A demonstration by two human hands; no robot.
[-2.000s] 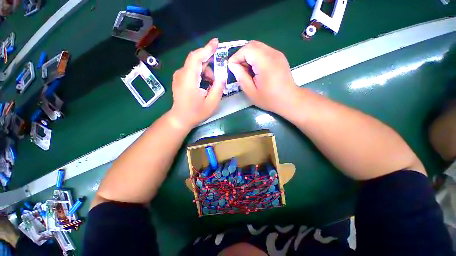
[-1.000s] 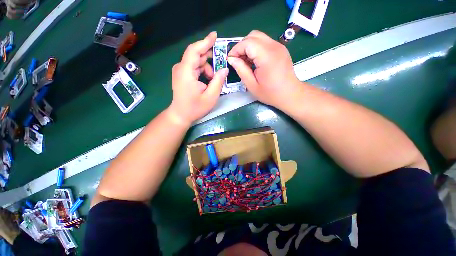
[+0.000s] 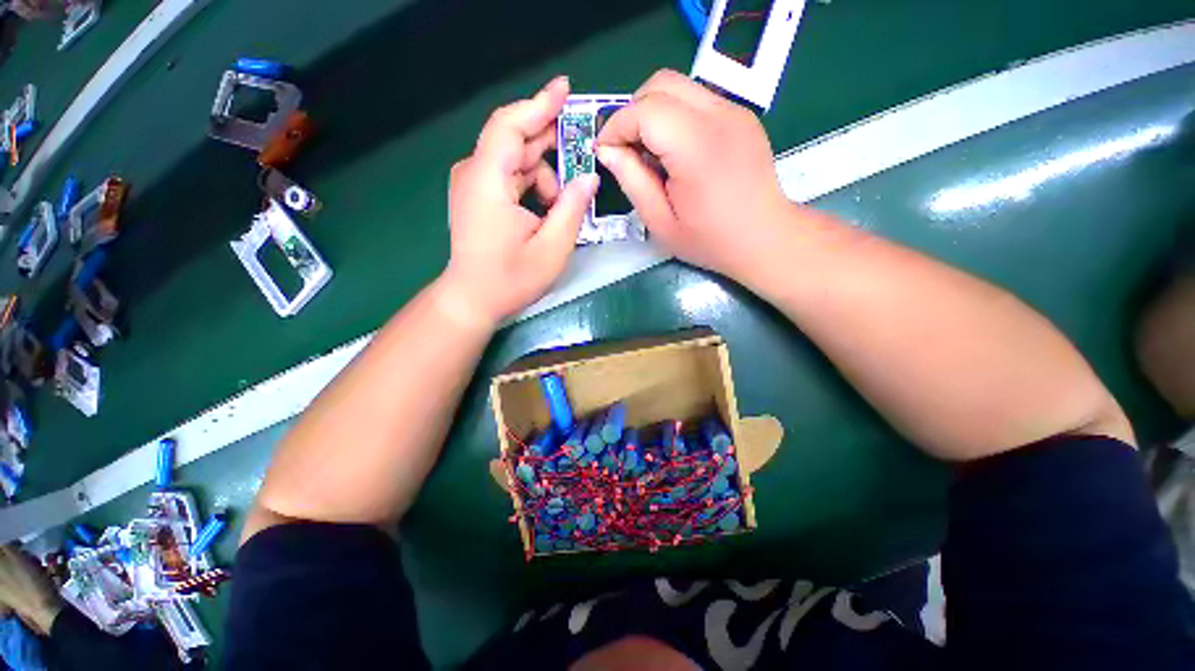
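A white housing [image 3: 616,231] with a large window is held upright over the rail. A green circuit board [image 3: 578,147] lies along its left side. My left hand [image 3: 518,203] grips the left edge, with fingers above and the thumb low on the board side. My right hand [image 3: 695,164] is at the housing's right side, its thumb and forefinger pinched at the board's right edge; what lies between the fingertips is too small to tell. An open cardboard box [image 3: 642,367] in front of me holds blue cylinders [image 3: 558,404] and massed red wires [image 3: 616,505].
Housings with blue cylinders and copper-coloured parts lie on the green belt at left [image 3: 282,262] and at top [image 3: 750,53]. A white-grey rail [image 3: 917,147] crosses the view. A pile of part-built units [image 3: 151,570] lies at lower left beside another person's hand [image 3: 24,583].
The units on the belt have moved left. The held housing has turned a little so its board shows more clearly. Both hands stay on it, and a person's hand has come in at lower left.
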